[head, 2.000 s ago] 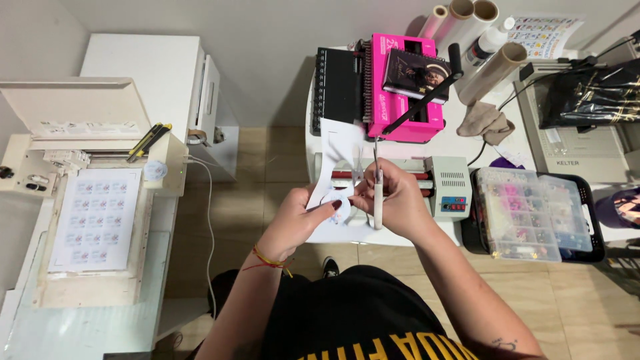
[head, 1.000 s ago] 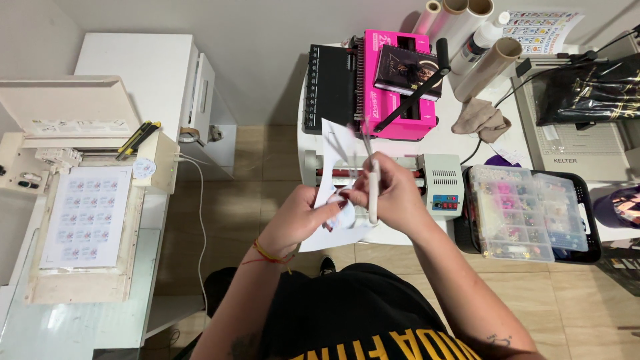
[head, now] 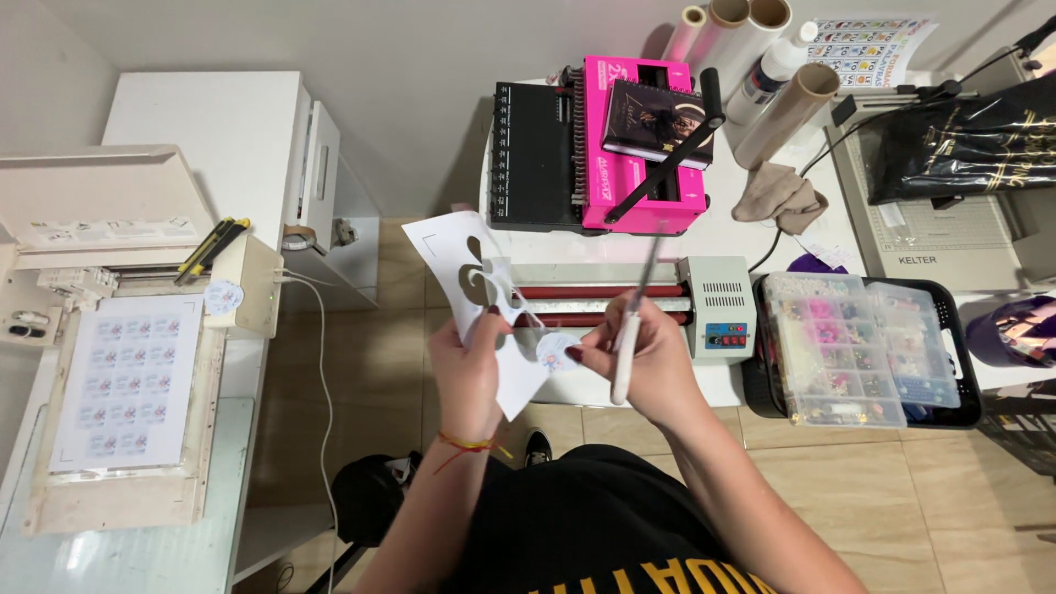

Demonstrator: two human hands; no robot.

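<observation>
My left hand (head: 469, 367) grips a white sheet (head: 445, 247) with several round holes cut through it. My right hand (head: 648, 359) pinches a round printed paper cutout (head: 558, 351) between thumb and finger, at the right edge of the sheet. A long thin tool with a white handle (head: 626, 355) also sits in my right hand, its blurred metal part pointing up; whether it is a knife or scissors I cannot tell. Just beyond both hands lies a roller laminator (head: 719, 305) with red rollers. Whether the cutout is fully apart from the sheet is not clear.
A pink and black binding machine (head: 643, 198) with a spiral notebook (head: 652, 124) on it stands beyond the laminator. Film rolls (head: 788, 115), a beige cloth (head: 780, 198) and a clear bead organizer (head: 833, 355) are to the right. At left, a cutting plotter (head: 239, 285) holds a printed sheet (head: 128, 371).
The sheet and my left hand have moved left, away from my right hand. The round cutout now shows in my right fingers, and the white-handled tool is still in that hand.
</observation>
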